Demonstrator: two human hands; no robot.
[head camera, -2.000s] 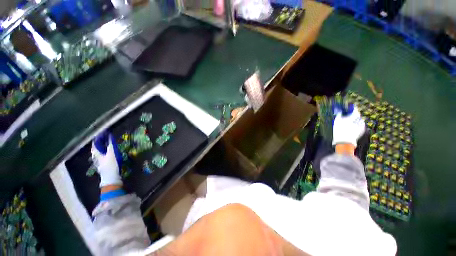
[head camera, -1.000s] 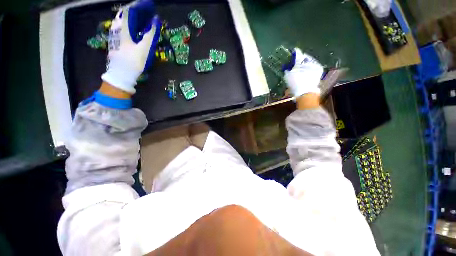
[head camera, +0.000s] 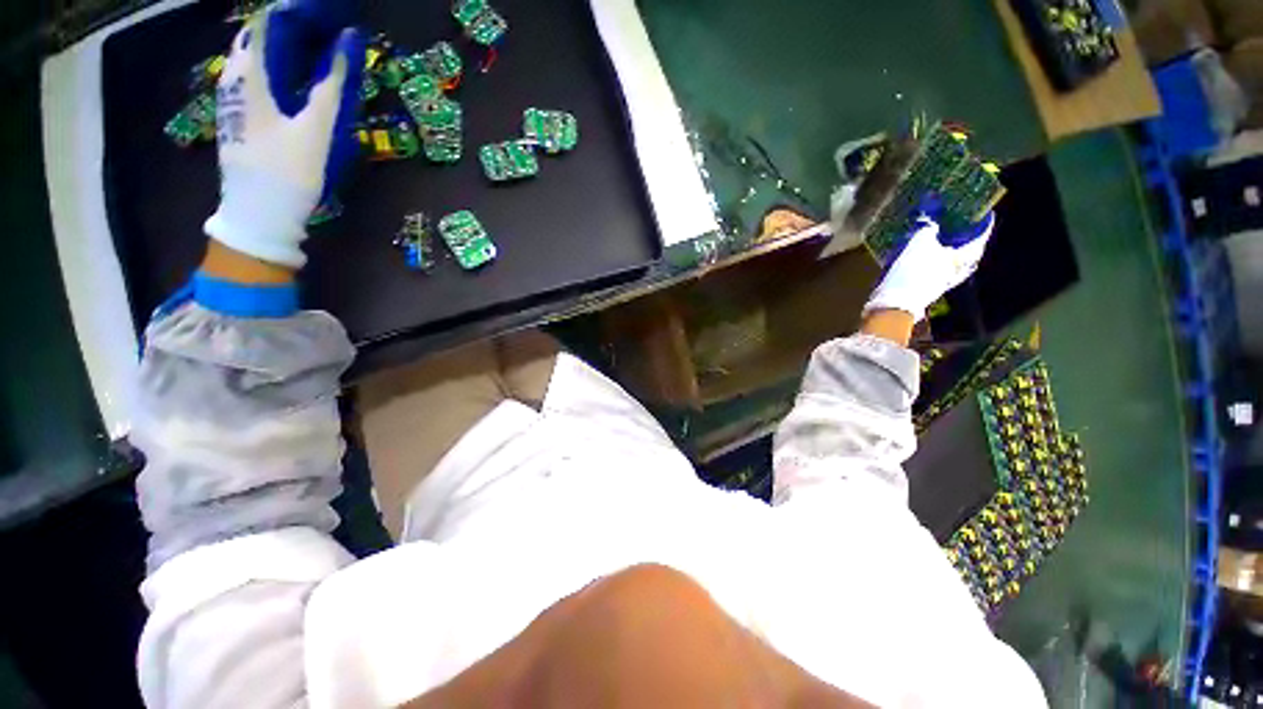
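Note:
My left hand (head camera: 284, 125), in a white and blue glove, is over the left part of the black working tray (head camera: 554, 236), near loose green boards (head camera: 432, 118). Its thumb and fingers are apart and I see nothing in it; its fingertips reach the top edge. My right hand (head camera: 939, 261) grips a green PCB panel (head camera: 939, 180) by its lower edge. The panel is tilted beside the grey snapping bracket (head camera: 862, 208) at the bench edge; I cannot tell if they touch. Single boards (head camera: 467, 240) lie apart in the tray.
A white sheet (head camera: 651, 111) lies under the tray. An open cardboard box (head camera: 748, 339) is below the bench edge. A black tray (head camera: 1032, 256) and a panel stack (head camera: 1032, 471) are at right. Another black tray with boards (head camera: 1073, 42) is at the top right.
My right hand went from the panel stack to the bench by the bracket, and now holds a panel up there. The view has turned. My left hand stays over the tray.

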